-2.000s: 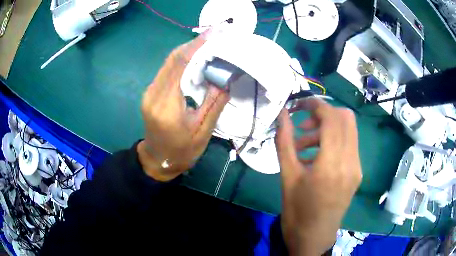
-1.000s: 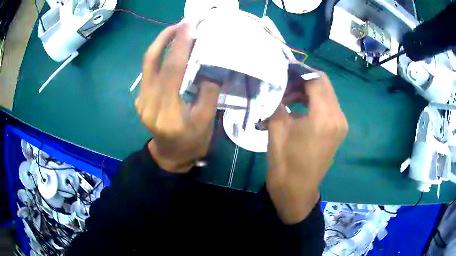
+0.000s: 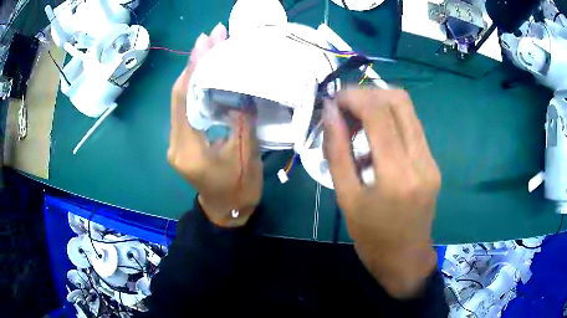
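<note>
A white rounded camera housing (image 3: 255,62) is held over the mat, its open side towards me, with a greyish part inside. My left hand (image 3: 214,136) grips its left side, thumb in the opening; a thin red lead runs down over the thumb and wrist. My right hand (image 3: 388,168) is at the housing's right side, blurred, with its fingertips at a dark bundle of wires (image 3: 332,84). Whether the fingers pinch the wires is unclear. A small white plug (image 3: 283,176) hangs below the housing. A white disc (image 3: 315,163) lies partly hidden behind it.
White camera units stand at the left (image 3: 102,68) and right (image 3: 556,143). A metal screw feeder (image 3: 457,25) and a dark screwdriver (image 3: 513,9) are at the upper right. Blue bins (image 3: 56,236) of white parts sit below the near edge. Cardboard (image 3: 37,136) lies at far left.
The housing and my left hand have shifted left in view. The housing has turned, and the dark wire bundle and small plug now show. My right hand has stayed by its right side.
</note>
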